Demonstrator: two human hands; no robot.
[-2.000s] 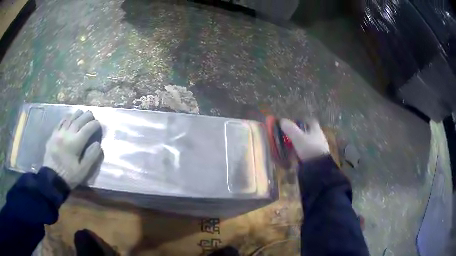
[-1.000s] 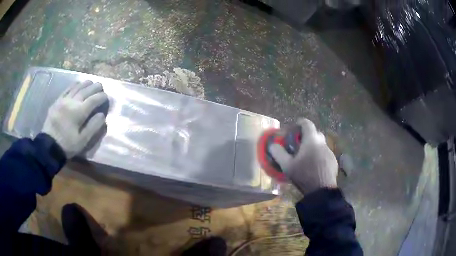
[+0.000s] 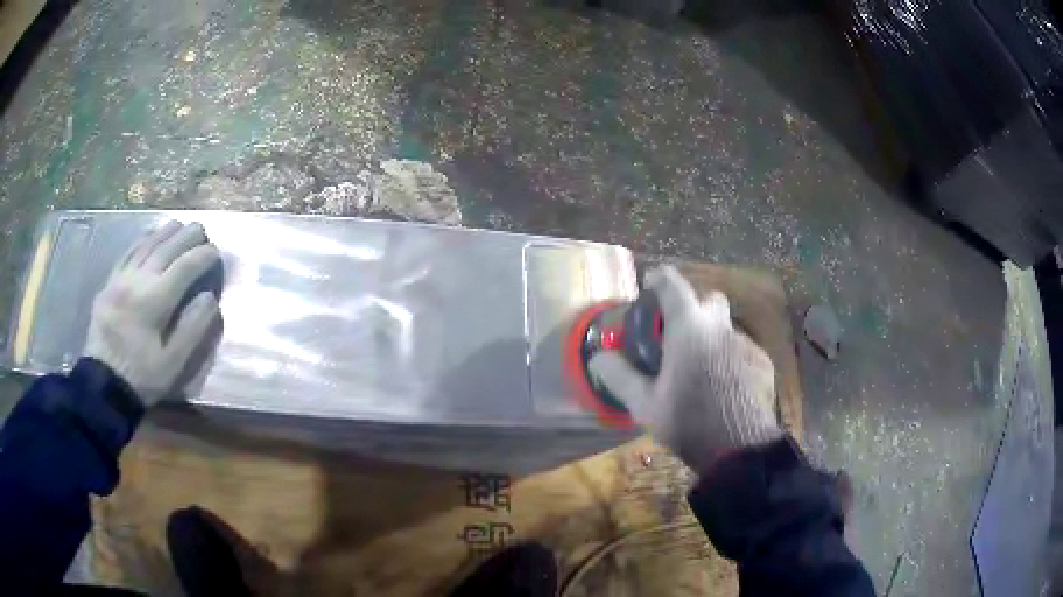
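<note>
The silver-grey metal housing (image 3: 455,321) lies with a long face up on the brown cardboard mat (image 3: 385,501). My left hand (image 3: 157,309), in an off-white knit glove, rests on the left part of that face, fingers slightly spread, holding nothing. My right hand (image 3: 711,367), gloved too, grips the disc sander (image 3: 618,350), which has a dark body and a red-orange rim. The sander is over the recessed panel at the housing's right end, close to the near right corner. Its underside is hidden.
A thin cord or hose (image 3: 629,534) curves over the mat at the lower right. A dark wrapped stack (image 3: 979,105) stands at the upper right. A small roundish piece (image 3: 821,331) lies on the floor right of the mat. My shoes (image 3: 204,554) are at the bottom edge.
The sander has moved from beyond the housing's right end onto its right panel, then slightly further left. My left hand stays on the housing. The view has shifted slightly.
</note>
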